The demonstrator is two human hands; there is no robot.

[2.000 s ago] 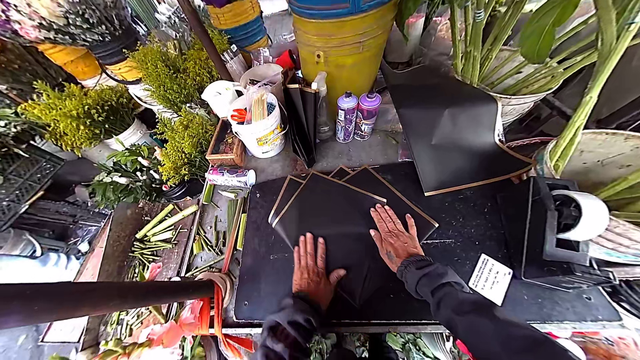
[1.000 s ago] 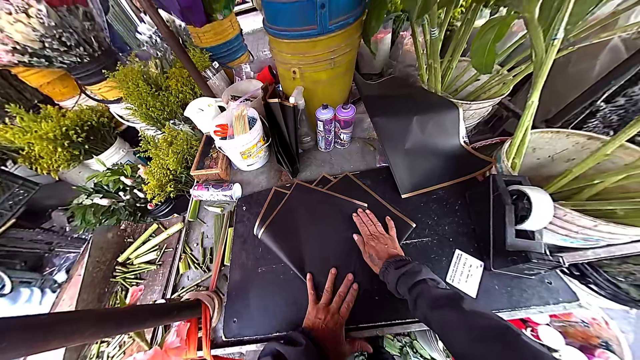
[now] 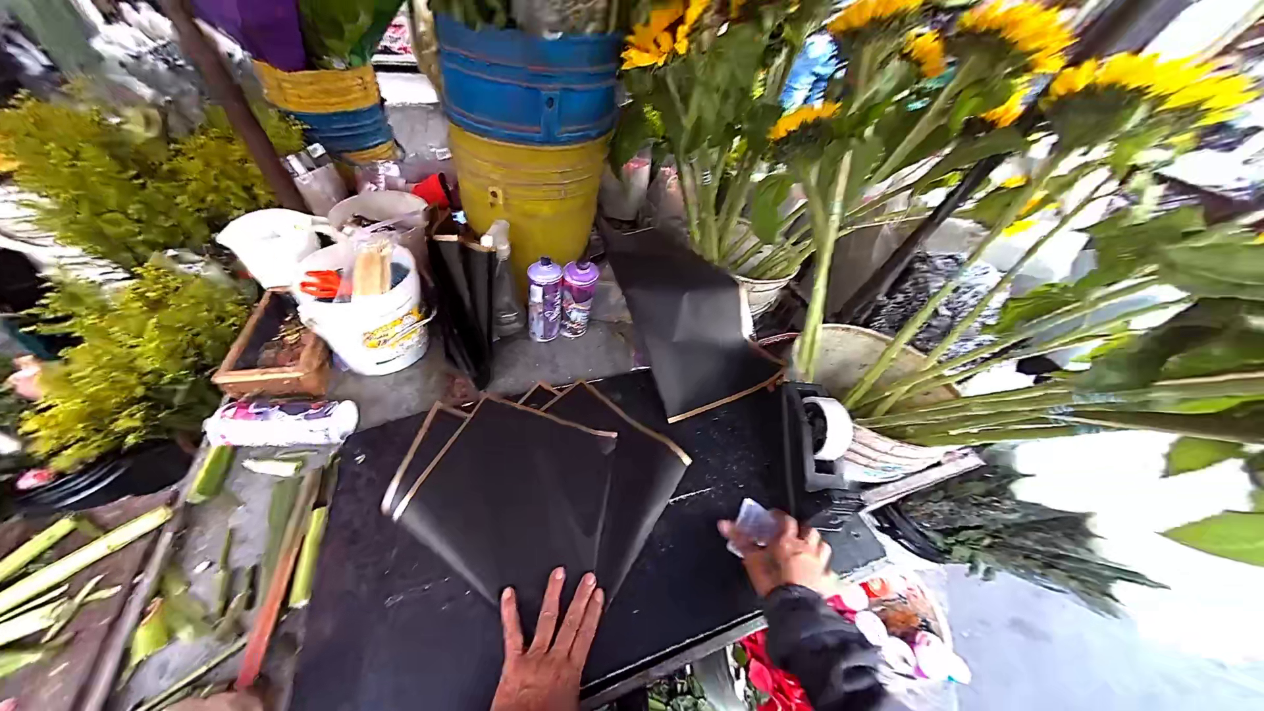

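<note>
Folded black wrapping paper with gold edges lies fanned out on the black tabletop. My left hand rests on the paper's narrow lower end, palm down with fingers spread. To the right, my right hand holds a small white card between thumb and fingers, just above the tabletop. Beyond that hand stands a black tape dispenser with a roll of white tape. More black gold-edged paper lies at the back right.
Two purple spray cans stand behind the board, left of them a white bucket with sticks and a wooden box. Cut green stems lie at left. Sunflowers and a pot with long stems fill the right.
My right hand has left the folded paper, moved right and taken hold of the white card, which lay on the tabletop before. My left hand remains on the paper. The view has tilted up.
</note>
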